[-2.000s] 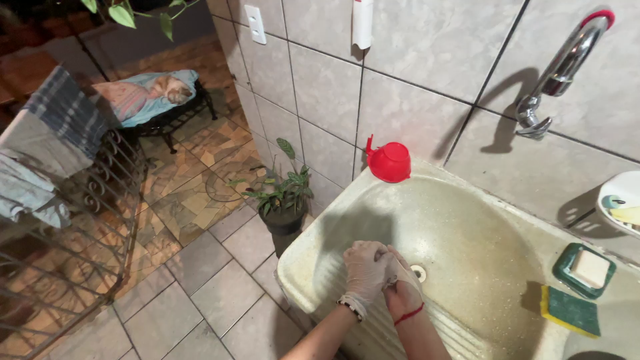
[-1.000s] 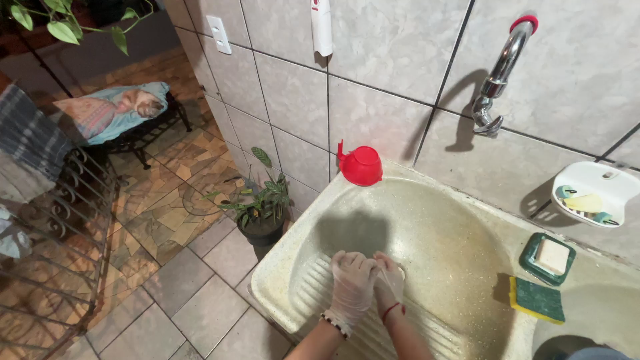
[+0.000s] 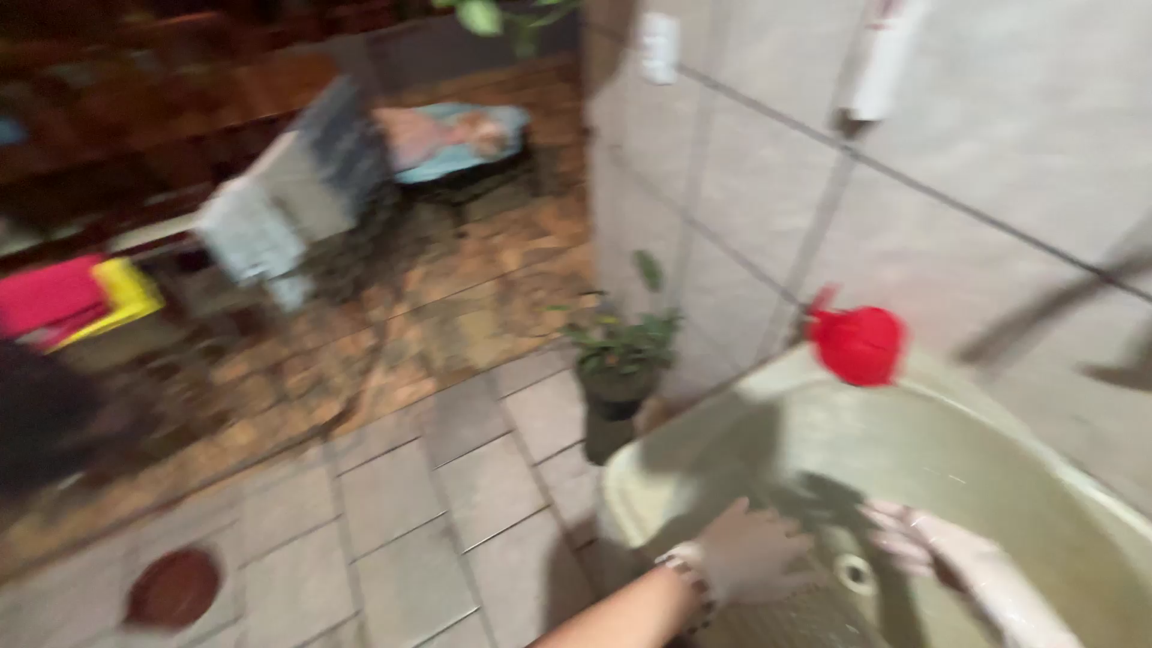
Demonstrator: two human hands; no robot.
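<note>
My left hand (image 3: pixel 751 549), with a bracelet at the wrist, is spread over the ribbed left part of the pale sink (image 3: pixel 954 432) and holds nothing. Across the drain hole (image 3: pixel 854 573) from it, my right hand (image 3: pixel 927 535) hangs over the basin, fingers apart and empty. Both look pale and wet, blurred by motion; a thin glove or lather cannot be told apart. A red plastic cup or funnel (image 3: pixel 859 345) stands on the sink's back corner by the wall.
A potted plant (image 3: pixel 621 369) stands on the floor at the sink's left. Farther left, cloths (image 3: pixel 261 225) hang over a railing, and a small raised bed (image 3: pixel 468 171) bears a blue cloth with an animal lying on it. A reddish round item (image 3: pixel 174 589) is on the floor tiles.
My hands, together over the sink before, are now apart on either side of the drain. The view has swung left, so the tap, soap and sponge are out of sight.
</note>
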